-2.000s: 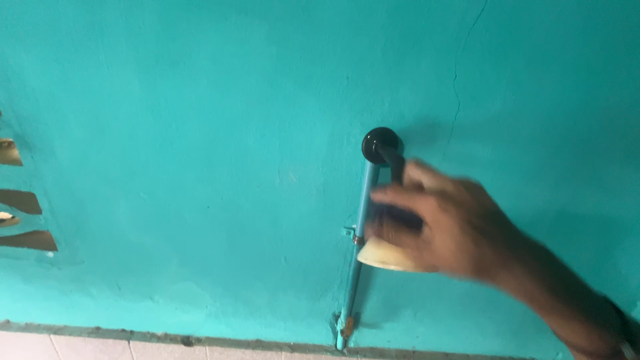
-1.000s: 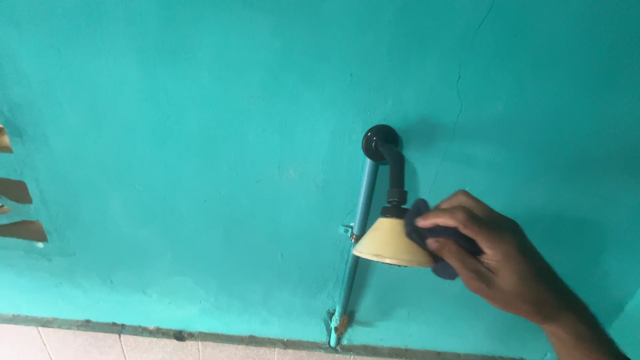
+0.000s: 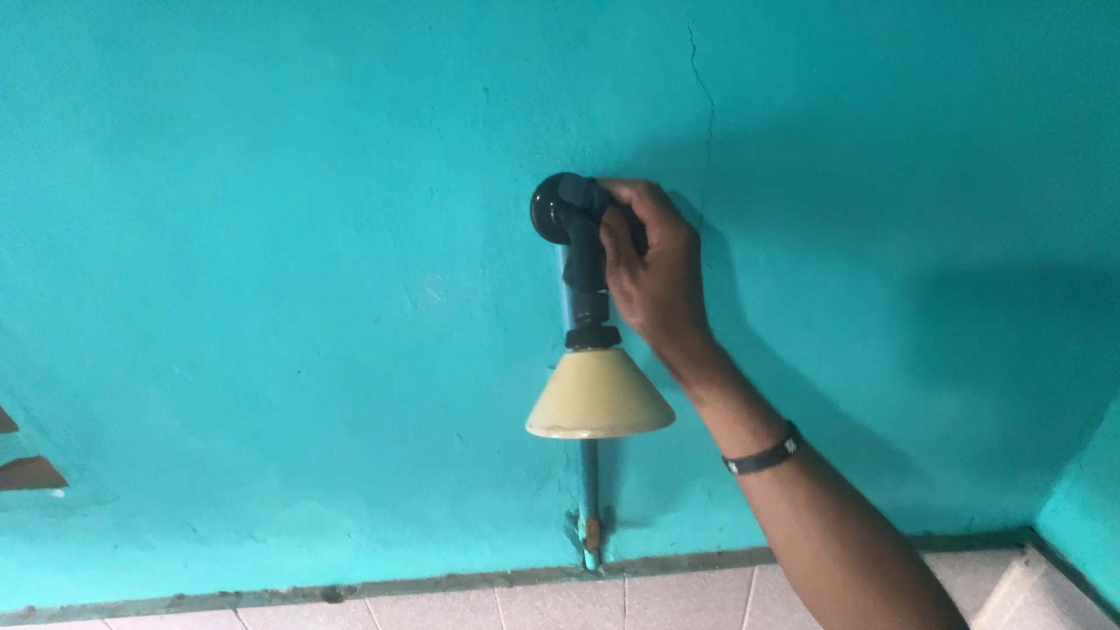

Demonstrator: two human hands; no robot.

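Observation:
A shower head with a cream conical shade (image 3: pixel 600 395) hangs from a black elbow arm (image 3: pixel 589 262), which joins a round black flange (image 3: pixel 548 208) on the turquoise wall. My right hand (image 3: pixel 656 262) grips a dark cloth (image 3: pixel 582 194) and presses it against the top of the arm, beside the flange. The cloth and fingers cover part of the arm. A black wristband (image 3: pixel 763 451) is on my right wrist. My left hand is out of view.
Behind the fixture a blue pipe (image 3: pixel 590 477) runs down the wall (image 3: pixel 306 262) to a ledge above pink tiles (image 3: pixel 560 604). Openings (image 3: pixel 33 472) cut the wall at the far left. A wall corner stands at the right.
My right hand, with the dark cloth, has moved up from the cream shade to the top of the black arm near the flange. The view has shifted.

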